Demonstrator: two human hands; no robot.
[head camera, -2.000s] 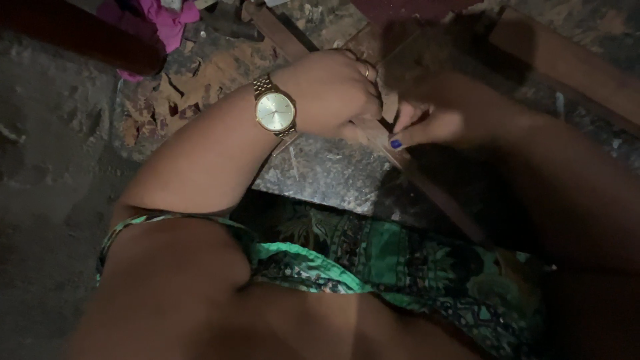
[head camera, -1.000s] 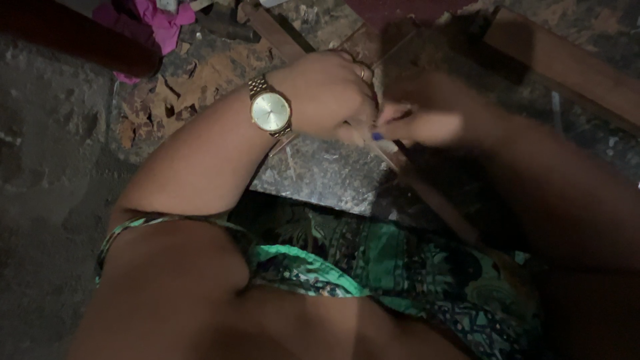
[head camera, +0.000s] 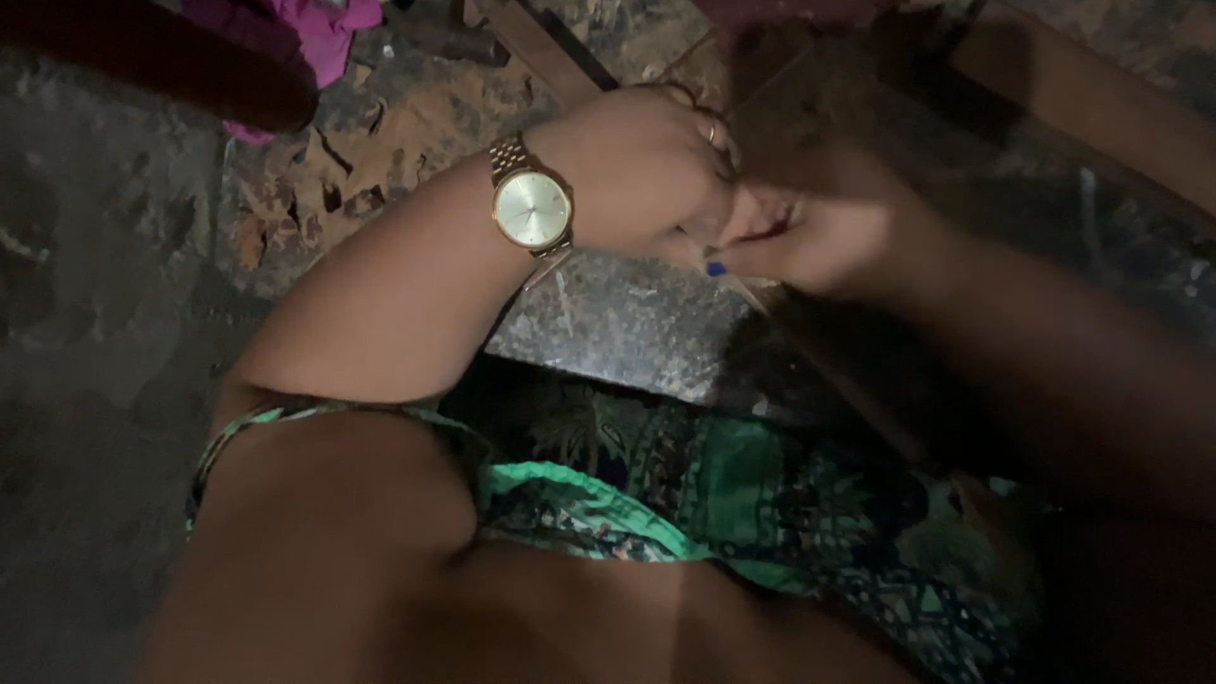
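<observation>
Over the dark, worn board (head camera: 617, 323), my left hand (head camera: 651, 166) is bent inward with its fingers curled around the upper end of a thin, dark strip (head camera: 855, 399). The strip slants down to the right, towards the patterned green cloth; its material is unclear. My right hand (head camera: 817, 228) meets the left fingertips, its thumb with a blue nail touching near the strip's upper end. Its fingers are pinched together, but shadow and blur hide what is between them. A gold watch (head camera: 533, 209) is on my left wrist and a ring on a left finger.
Brown flakes or scraps (head camera: 323, 180) lie at the upper left, near pink crumpled material (head camera: 328, 38) and a dark red rounded bar (head camera: 171, 66). A flat bar (head camera: 541, 47) lies beyond my left hand. A broad brown plank (head camera: 1092, 104) crosses the upper right.
My right hand has shifted slightly left along the strip, and its thumb is now closer against my left fingers. My left hand has stayed nearly in place.
</observation>
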